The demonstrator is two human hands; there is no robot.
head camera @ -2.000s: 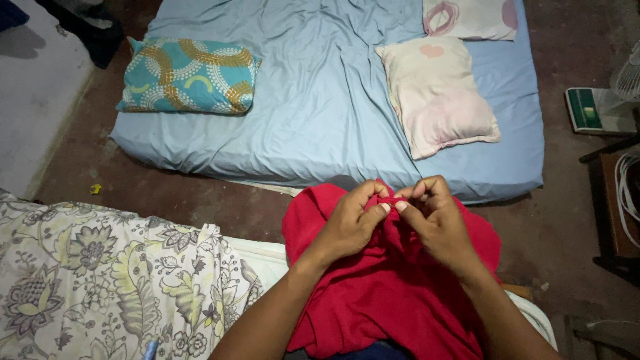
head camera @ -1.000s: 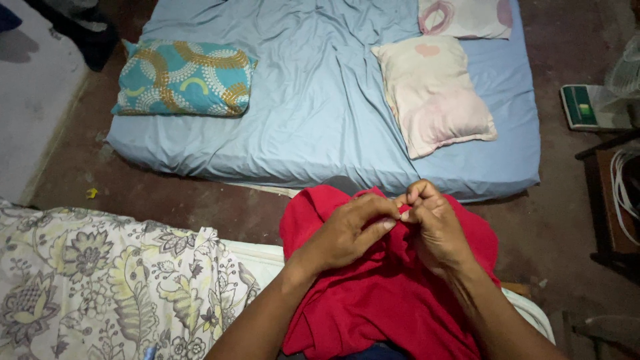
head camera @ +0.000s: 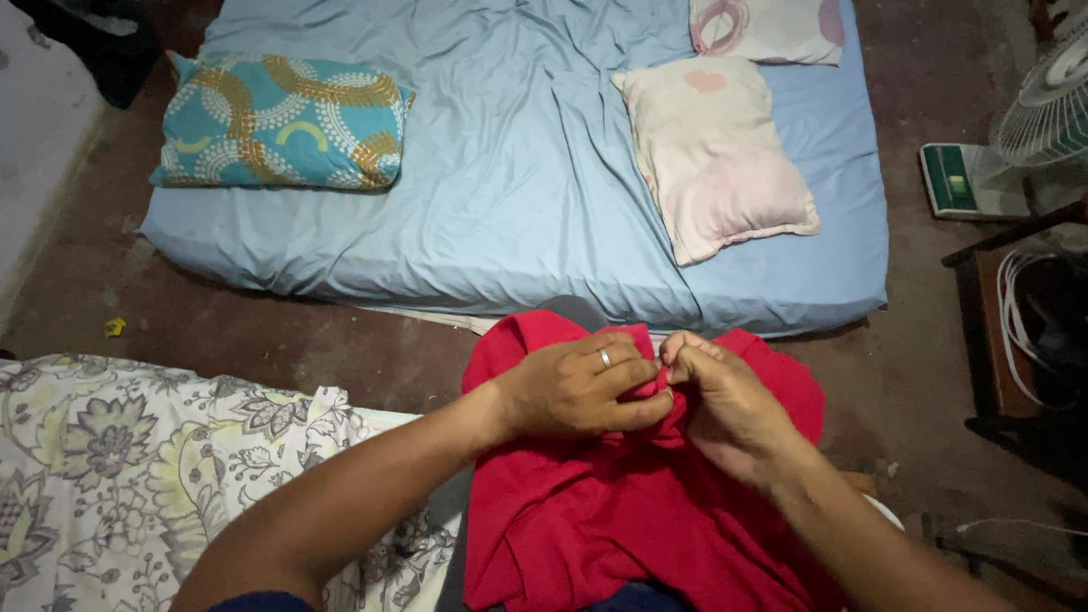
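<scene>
A red cloth [head camera: 595, 501], perhaps a garment, lies gathered over my lap. My left hand [head camera: 586, 382], with a ring on one finger, grips a bunched part of it from the left. Close beside it on the right, my right hand [head camera: 731, 399] pinches the same part between thumb and fingers. The fingertips of both hands nearly meet over the fold. What lies between them is too small and too covered to tell.
Ahead is a mattress with a light blue sheet [head camera: 501, 170], bearing a teal patterned pillow [head camera: 280, 123] and a pale pillow [head camera: 722, 161]. Floral fabric [head camera: 110, 476] spreads at the left. A fan [head camera: 1050, 110], a weighing scale [head camera: 952, 183] and a coiled white cable [head camera: 1011, 331] are at the right.
My left hand has turned so that its back and ring show over the red cloth. Both hands stay at the same gathered part, with the fingers repositioned.
</scene>
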